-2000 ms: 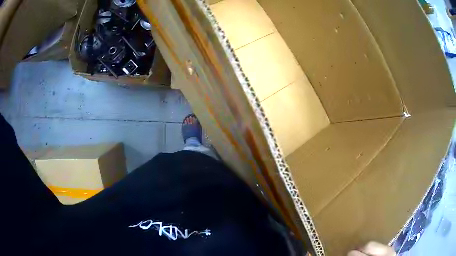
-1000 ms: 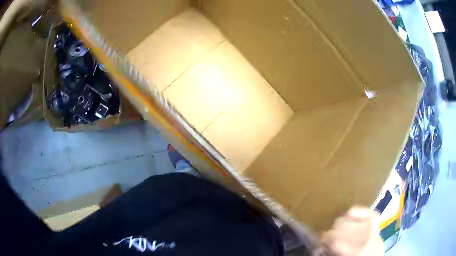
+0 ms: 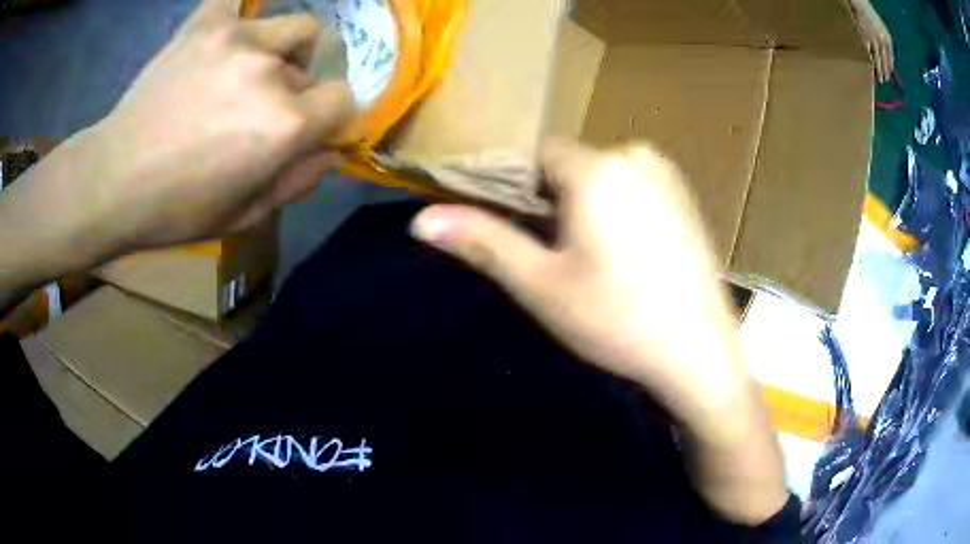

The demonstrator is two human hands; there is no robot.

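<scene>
A large open cardboard carton (image 3: 681, 128) stands tilted in front of me, its inside facing up and to the right. My left hand (image 3: 239, 122) is closed around a thick orange tape roll (image 3: 410, 80) at the carton's left outer side. Orange tape from the roll lies along the carton's lower edge. My right hand (image 3: 628, 266) is blurred and grips the carton's near edge, its thumb outside and its fingers over the board. The fingertips are partly hidden.
Another person's hand (image 3: 874, 40) touches the carton's far right edge. Closed cartons (image 3: 176, 278) lie at the lower left. On the right is a white sheet (image 3: 792, 345) with orange tape (image 3: 798, 412), beside a dark cable bundle (image 3: 904, 393).
The carton has shifted and turned, so less of its inside shows. My left hand has come into view with the tape roll. The carton of loose black parts is out of view.
</scene>
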